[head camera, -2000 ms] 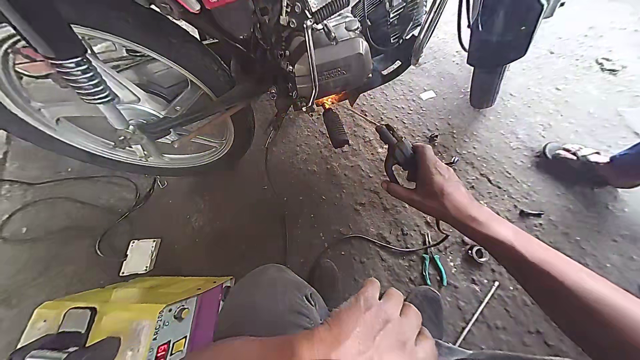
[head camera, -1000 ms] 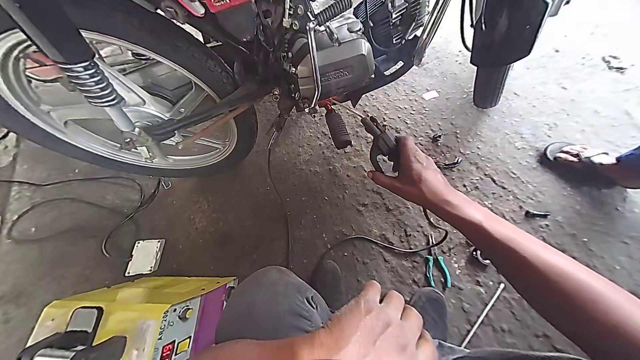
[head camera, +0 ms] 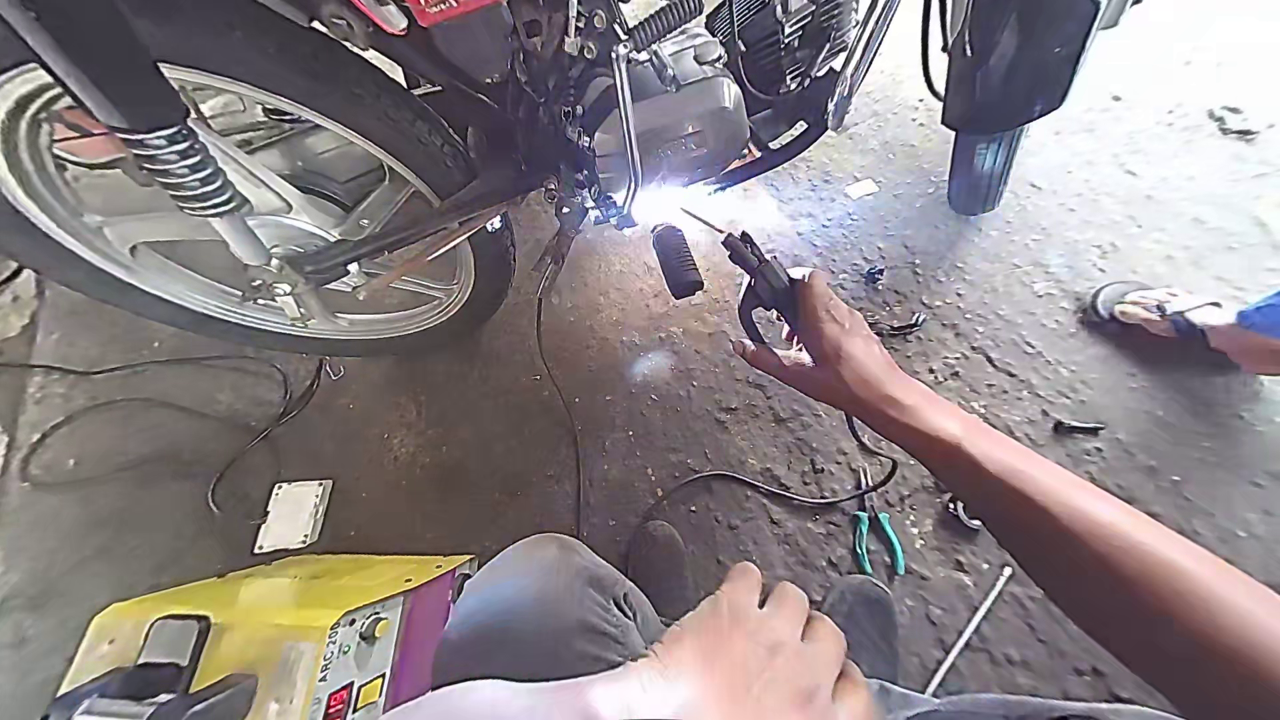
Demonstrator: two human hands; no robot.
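My right hand [head camera: 825, 345] grips a black welding electrode holder [head camera: 765, 280], its cable trailing to the floor. A short electrode [head camera: 705, 220] points up and left from the jaws toward a bright white-blue arc [head camera: 680, 205] under the motorcycle's engine cover [head camera: 675, 120]. The glare hides the weld spot. A black rubber footpeg [head camera: 677, 262] is just below the arc. My left hand [head camera: 755, 650] rests loosely curled over my lap near my knee, with nothing seen in it; its palm side is hidden.
A yellow and purple arc welder [head camera: 250, 610] stands at lower left, by a white plate [head camera: 293, 516]. The rear wheel [head camera: 240, 200] is at left. Pliers [head camera: 878, 540], a metal rod [head camera: 968, 630] and cables lie on the floor. Another person's sandaled foot [head camera: 1160, 305] is at right.
An orange glow under the engine two seconds ago had dimmed by one second ago; now a bright white-blue arc shines there. My left hand stays on my lap.
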